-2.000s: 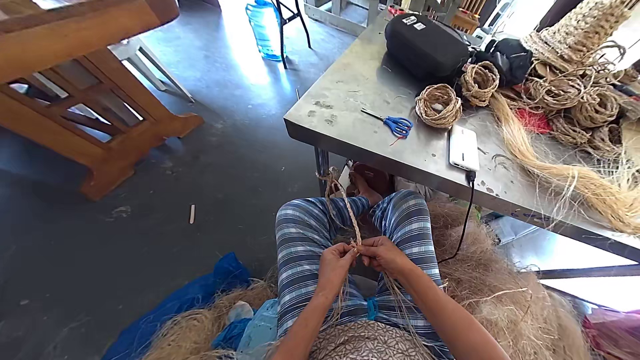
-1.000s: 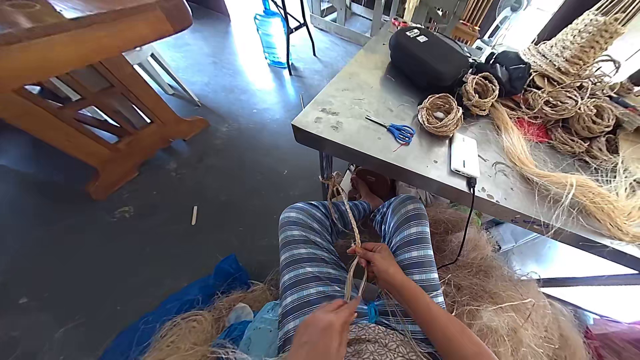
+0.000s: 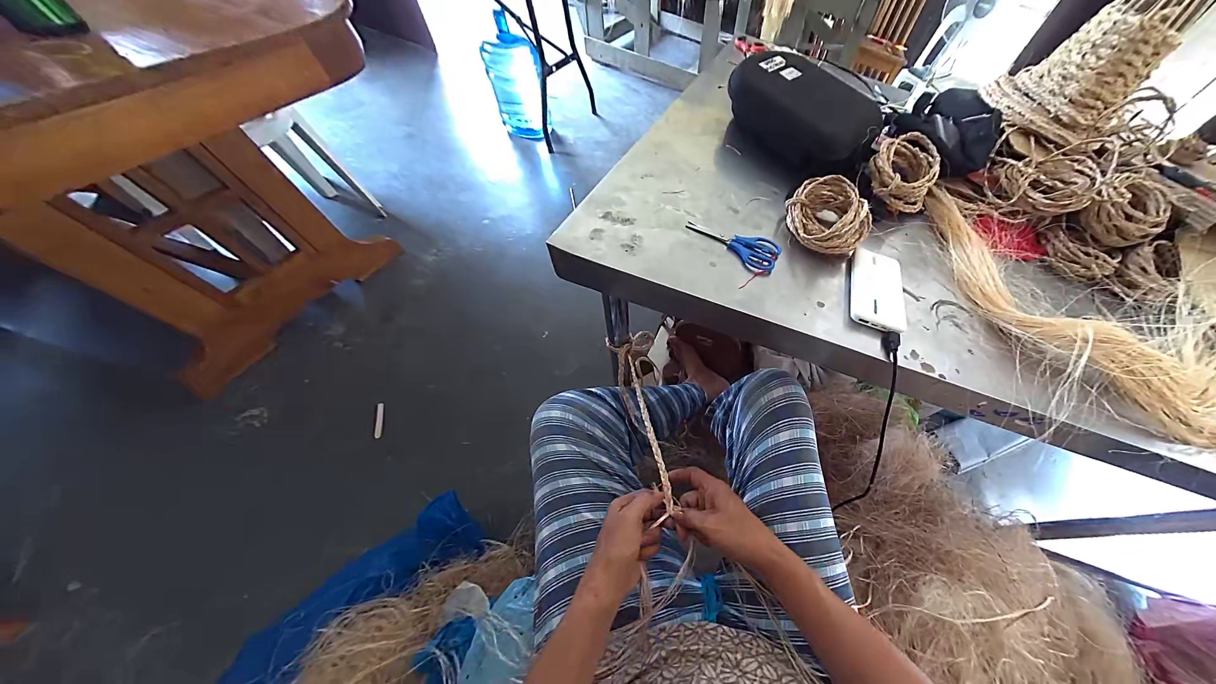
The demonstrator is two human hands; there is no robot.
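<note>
A braided cord of pale plant fiber (image 3: 652,432) runs from the metal table leg (image 3: 617,328), where it is tied, down to my hands between my knees. My left hand (image 3: 629,534) pinches strands at the cord's lower end. Beside it, my right hand (image 3: 714,513) grips the end of the braid, the two hands nearly touching. Loose fiber strands (image 3: 655,594) hang below them over my lap. Just where the fingers cross the strands is too small to tell.
The metal table (image 3: 655,190) ahead bears blue-handled scissors (image 3: 755,253), coiled cords (image 3: 827,216), a white power bank (image 3: 877,290) with a black cable, a black case (image 3: 806,106) and a fiber hank (image 3: 1073,332). Loose fiber (image 3: 959,551) heaps at my right; a blue sheet (image 3: 380,579) lies left.
My left hand has come up from lower over my lap, where it was a second ago, to the braid's end beside my right hand.
</note>
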